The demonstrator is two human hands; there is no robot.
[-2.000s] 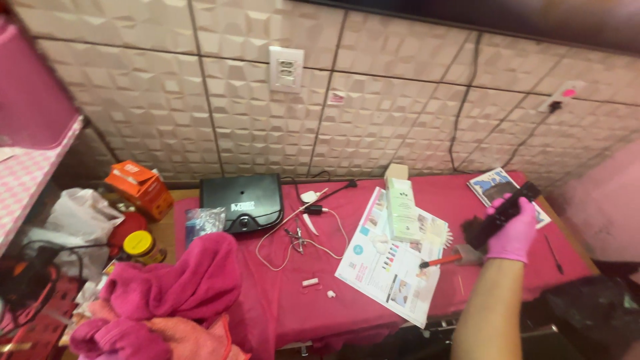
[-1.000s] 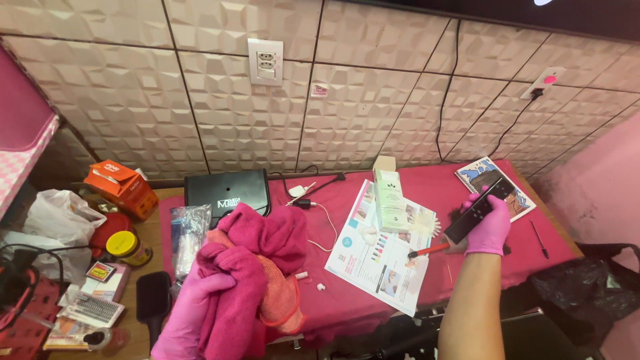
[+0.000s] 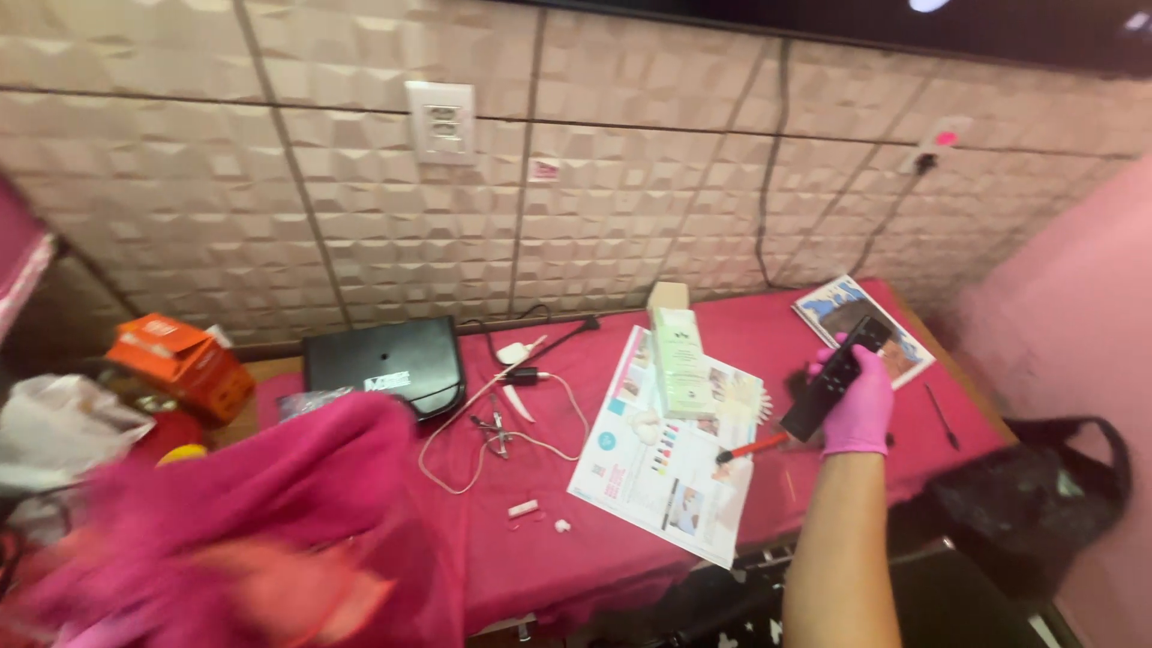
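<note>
My right hand, in a pink glove, grips a black remote control over the right part of the pink-covered table. Just left of it lie a red-handled tool, a printed leaflet and a pale green box. Blurred magenta and coral towels fill the lower left. My left hand is barely visible as a pinkish patch at the bottom edge below them, mostly hidden by the cloth.
A black case, a white cable and an orange box lie along the back and left. A picture card is at the back right. A black bag hangs beside the table's right end.
One second ago my left hand showed plainly, holding the towels in front of the black case; the towels are now farther left, and the case and cable show again. The remote stays in my right hand.
</note>
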